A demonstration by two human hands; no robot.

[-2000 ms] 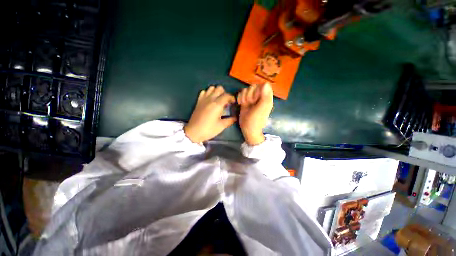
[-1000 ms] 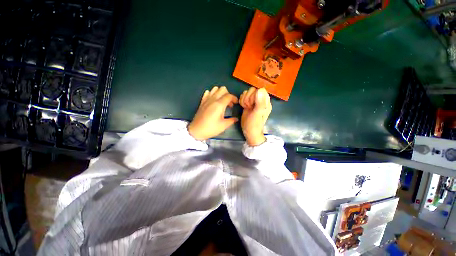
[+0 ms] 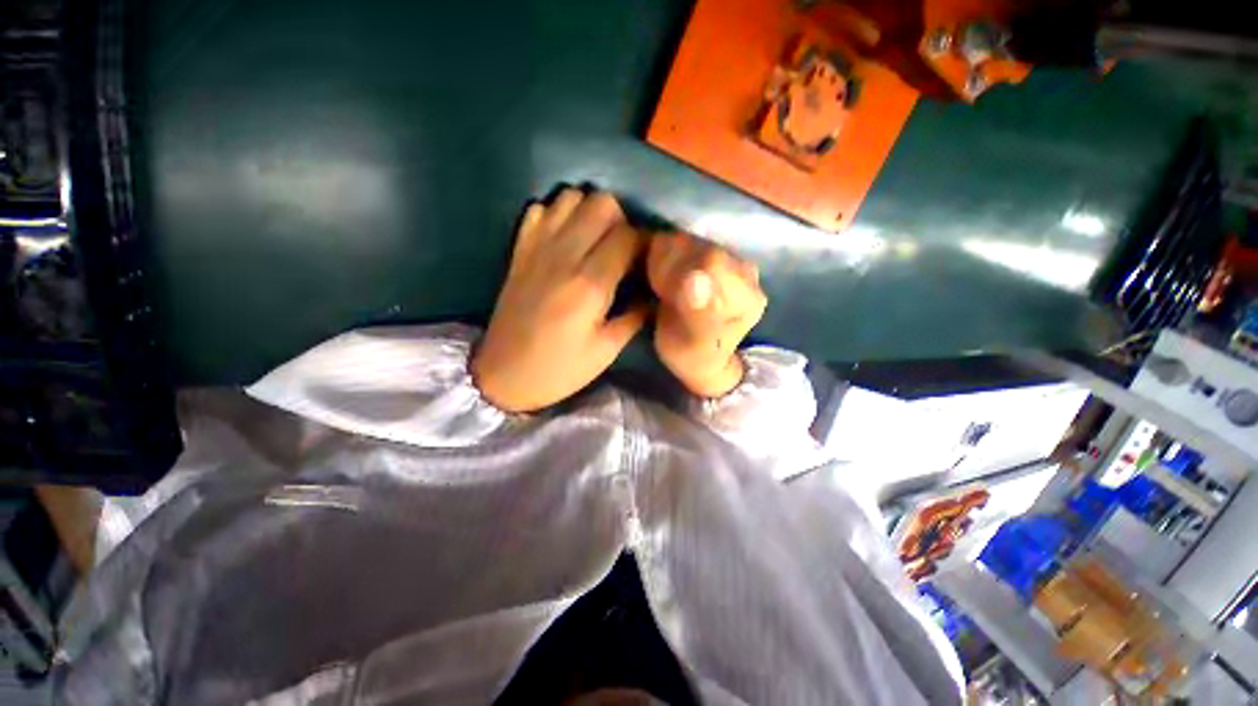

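Note:
My left hand (image 3: pixel 559 304) is at the near edge of the green-matted bench, back of the hand up, fingers curled towards my right hand. My right hand (image 3: pixel 705 306) is beside it with curled fingers. The fingertips of both hands meet over a small dark gap. Any small part between them is hidden or too dark to tell. The orange fixture base (image 3: pixel 773 117) lies on the mat just beyond my right hand, with a part-shaped nest (image 3: pixel 811 105) near its front.
A black blister tray (image 3: pixel 117 276) stands at the far left. The fixture's orange linkage (image 3: pixel 973 48) is at the top right. Another black tray (image 3: pixel 1173 235) is at the right. A white machine (image 3: pixel 952 428) with orange-brown nests (image 3: pixel 944 530) is at the lower right.
The view has shifted, so the fixture stands higher and further right and the left tray is more cut off. My hands remain together, with my right hand turned and more tightly curled.

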